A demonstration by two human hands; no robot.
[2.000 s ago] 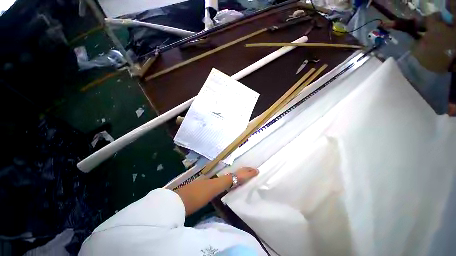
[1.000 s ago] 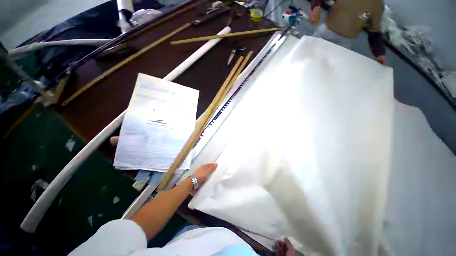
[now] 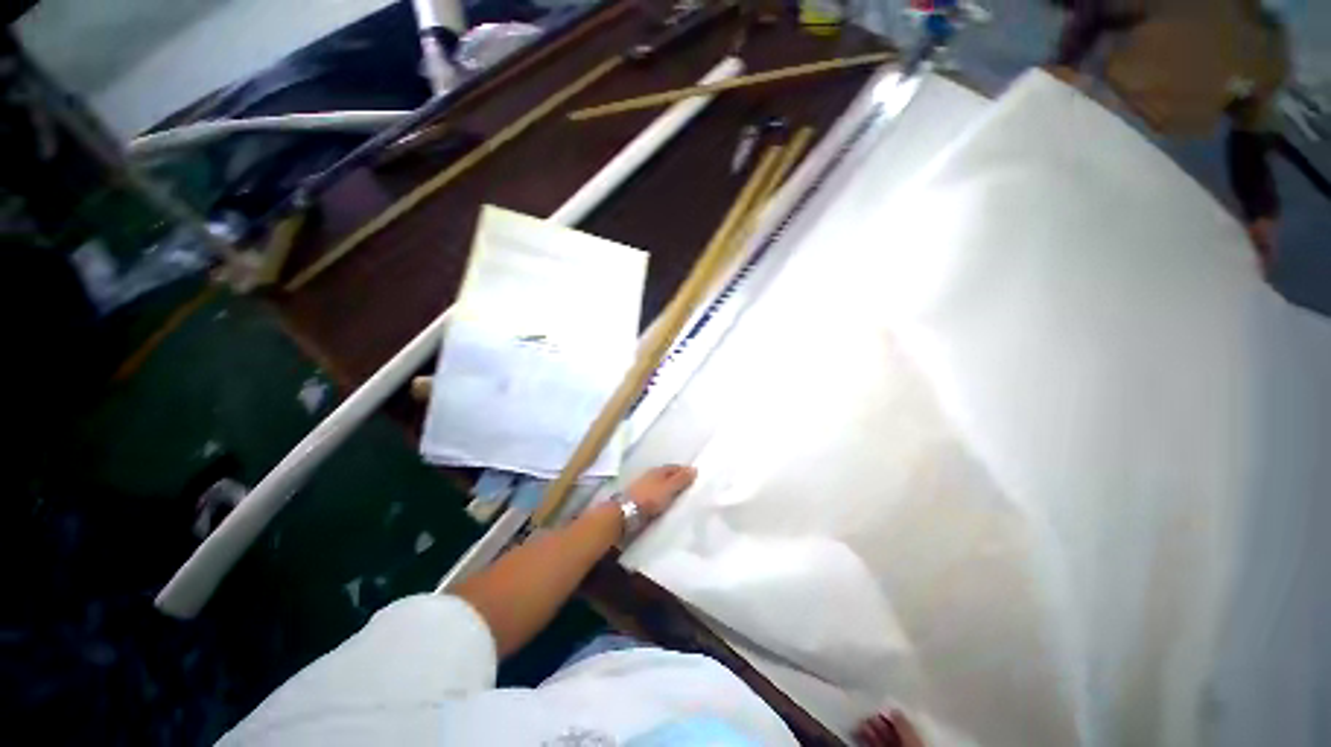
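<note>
The white fabric ply spreads over the table from centre to right, with soft folds. My left hand, bare with a wrist watch, is at the ply's left edge near its front corner, fingers together on the cloth; their tips are hard to make out. My right hand is small and cut off by the bottom edge, at the front of the cloth; its grip is hidden. A marked metal rail runs beside the ply. Tan wooden strips lie along it, partly over white papers.
The dark brown table end carries more strips, a small bladed tool and a long pale tube overhanging the green floor. Another person stands across the cloth, one hand at its far edge.
The view has shifted left, then partly back right. My left hand stays at the cloth's edge. My right hand has come into view at the bottom. The ply's far part has changed its folds.
</note>
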